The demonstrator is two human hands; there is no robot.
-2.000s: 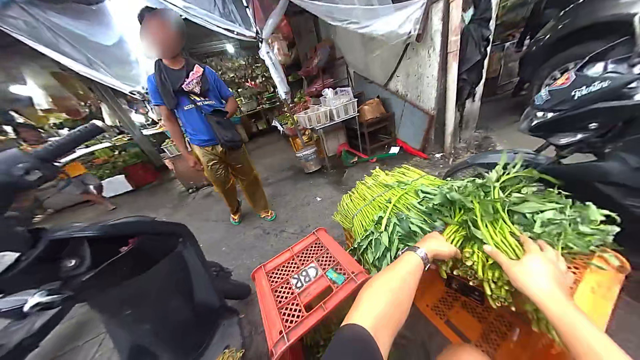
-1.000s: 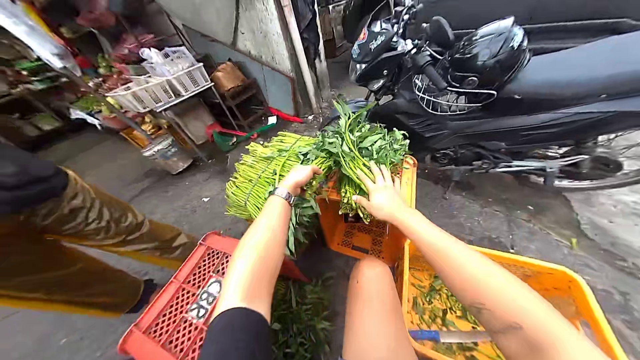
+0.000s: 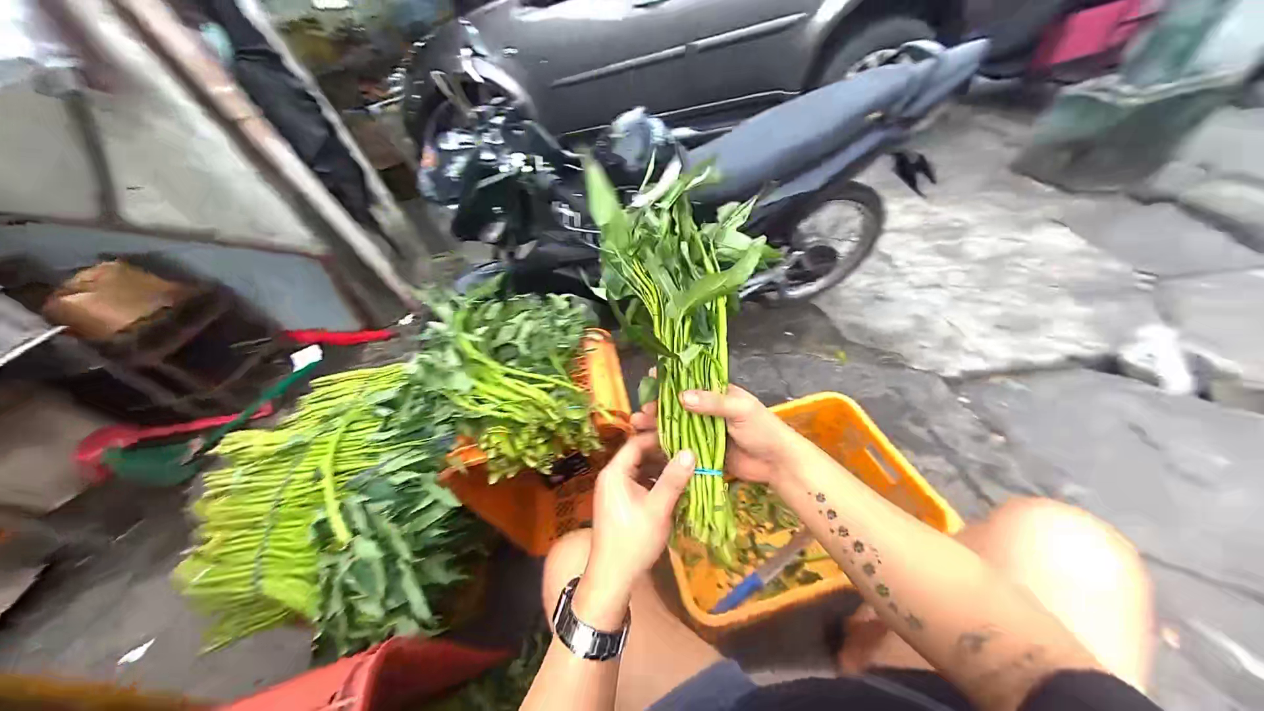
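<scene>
Both my hands hold one upright bunch of long-stemmed leafy greens (image 3: 691, 395), its leaves at the top. My left hand (image 3: 632, 509), with a metal watch at the wrist, grips the lower stems near a blue band (image 3: 707, 472). My right hand (image 3: 746, 434) closes round the stems a little higher, from the right side. To the left lies a large pile of greens (image 3: 316, 494), stems pointing left. More bunches (image 3: 523, 395) rest on an orange plastic crate (image 3: 528, 509). Below the held bunch, a blue-handled knife (image 3: 760, 578) lies among loose leaves in a yellow-orange crate (image 3: 879, 459).
A red crate (image 3: 370, 676) is at the lower left. A parked motorcycle (image 3: 790, 128) stands beyond the bunches, with a dark vehicle (image 3: 681, 49) behind it. A wooden rack holding a cardboard box (image 3: 114, 296) stands at the left, near a wall.
My hands were at the bunches on the orange crate; now they hold a banded bunch upright, to the right of it. The view has swung to the right, and the standing person is out of view.
</scene>
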